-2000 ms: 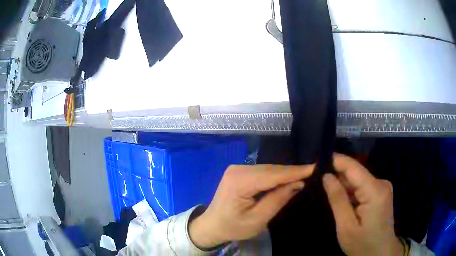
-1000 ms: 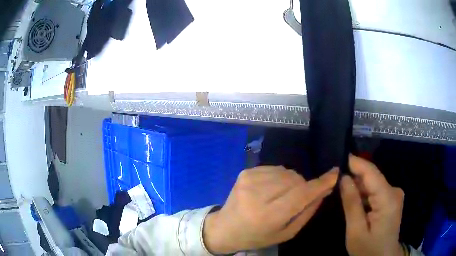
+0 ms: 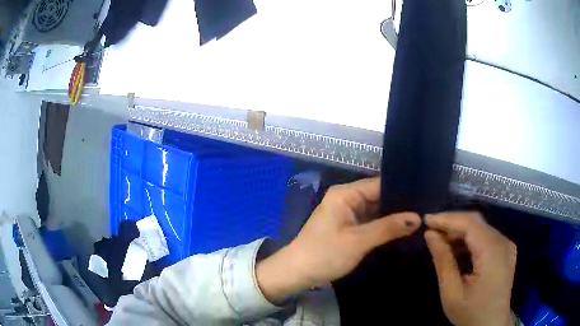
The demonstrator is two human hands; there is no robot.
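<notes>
A long black fabric strip [image 3: 425,95] runs from the top of the view over the white table and its front edge, down to my hands. My left hand [image 3: 337,235] grips the strip's lower part, thumb on top and fingers behind it. My right hand [image 3: 474,261] is beside it, thumb and index fingertips pinched close together at the strip's right side, near my left thumb tip. Whether something thin is between those fingertips cannot be made out. Dark fabric below the hands merges with the strip.
A ruler tape [image 3: 318,145] runs along the table's front edge. Black cut pieces [image 3: 222,18] lie at the top left. Yellow-red scissor handles [image 3: 77,83] are far left. A blue crate [image 3: 197,191] stands below the table, beside dark pieces with white labels [image 3: 134,261].
The view has shifted and tilted. My left hand has opened out from its pinch and now holds the strip flatter, with the thumb on top. My right fingertips stay close by.
</notes>
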